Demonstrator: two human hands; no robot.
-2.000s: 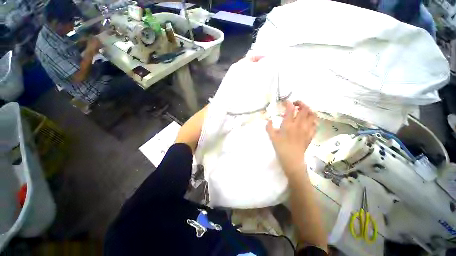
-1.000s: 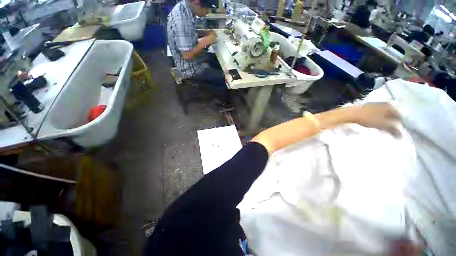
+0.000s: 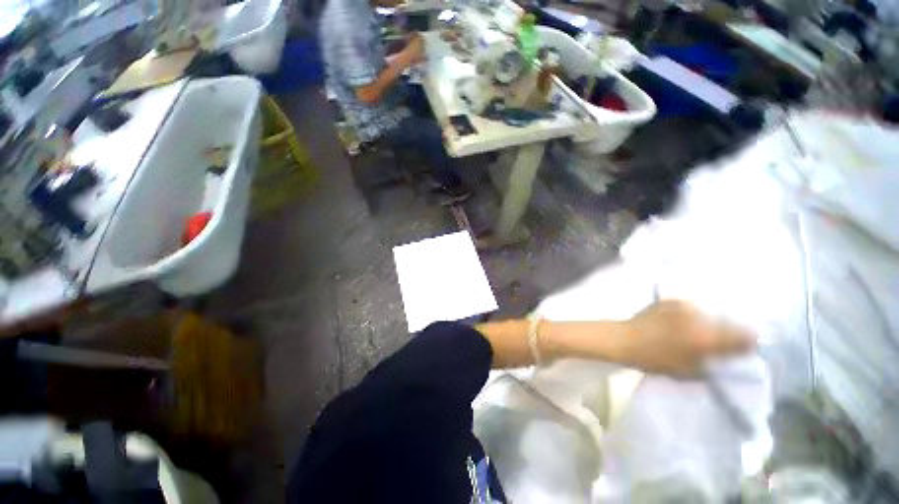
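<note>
A large white garment piece (image 3: 651, 433) lies heaped in front of me, over my lap and up to the right. More layered white cloth (image 3: 848, 217) rises at the right edge. My left hand (image 3: 690, 340) lies on the white cloth with the forearm stretched across it, a light band at the wrist. The hand is blurred, and I cannot tell whether its fingers pinch the cloth. My right hand is not in view. The sewing machine and the scissors are not in view.
A white sheet (image 3: 444, 280) lies on the floor ahead. Beyond it a person (image 3: 365, 69) sits at another sewing table (image 3: 513, 138). A white tub (image 3: 177, 197) with a red item stands at the left, with a yellow crate (image 3: 281, 157) beside it.
The view has swung left, taking the sewing machine and scissors out of the picture. My left hand has come out over the cloth and since moved lower. My right hand has left the picture.
</note>
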